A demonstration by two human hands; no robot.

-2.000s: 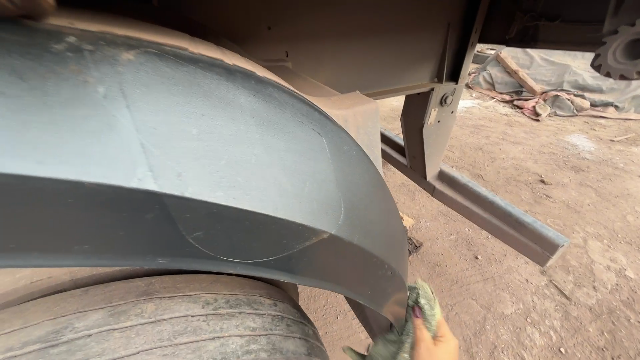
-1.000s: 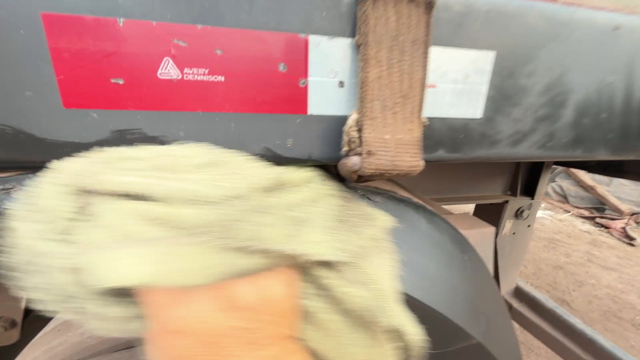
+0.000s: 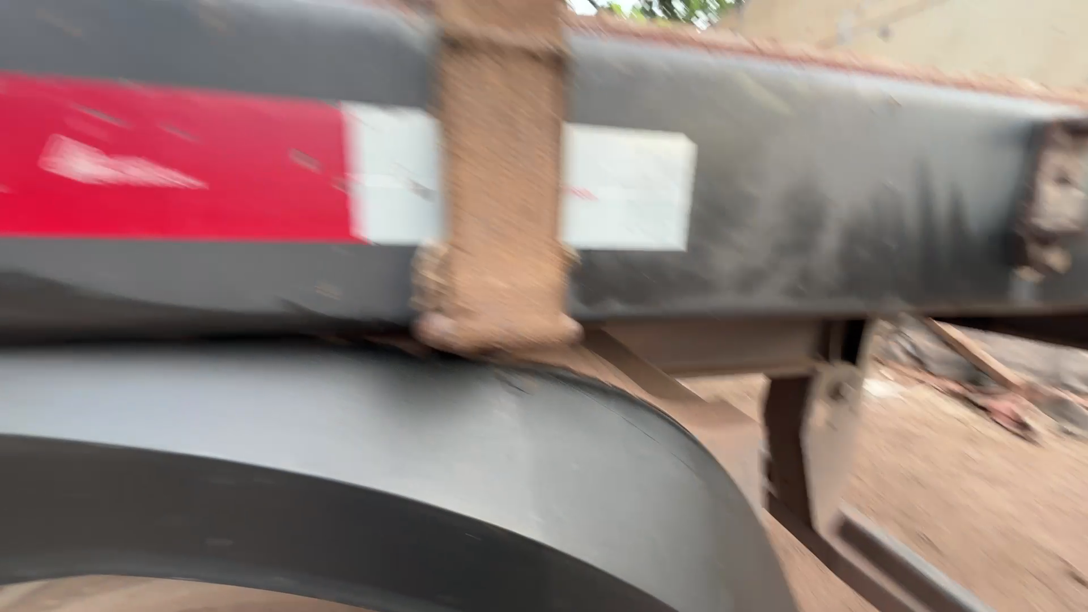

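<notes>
Neither my left hand nor my right hand shows in this blurred view, and the cloth is out of sight too. A dark, curved wheel fender (image 3: 408,433) spans the lower left. Above it runs the dark side rail of a vehicle (image 3: 790,195). Red reflective tape (image 3: 255,170) and a white piece of tape (image 3: 629,187) are on the rail. A dusty brown webbing strap (image 3: 506,178) hangs down over the white part, its lower end close to the fender's top.
A metal bracket (image 3: 829,442) and a long bar (image 3: 901,565) stand right of the fender. Beyond lie dirt ground (image 3: 960,476) and a heap of debris (image 3: 994,382). A rusty fitting (image 3: 1058,191) sits on the rail at the right edge. A pale wall (image 3: 918,38) rises behind.
A hand with a green cloth, in front of the fender one second ago, has left the view. Two seconds ago a hand with the cloth was at the fender's lower right end. The view has shifted upward since then.
</notes>
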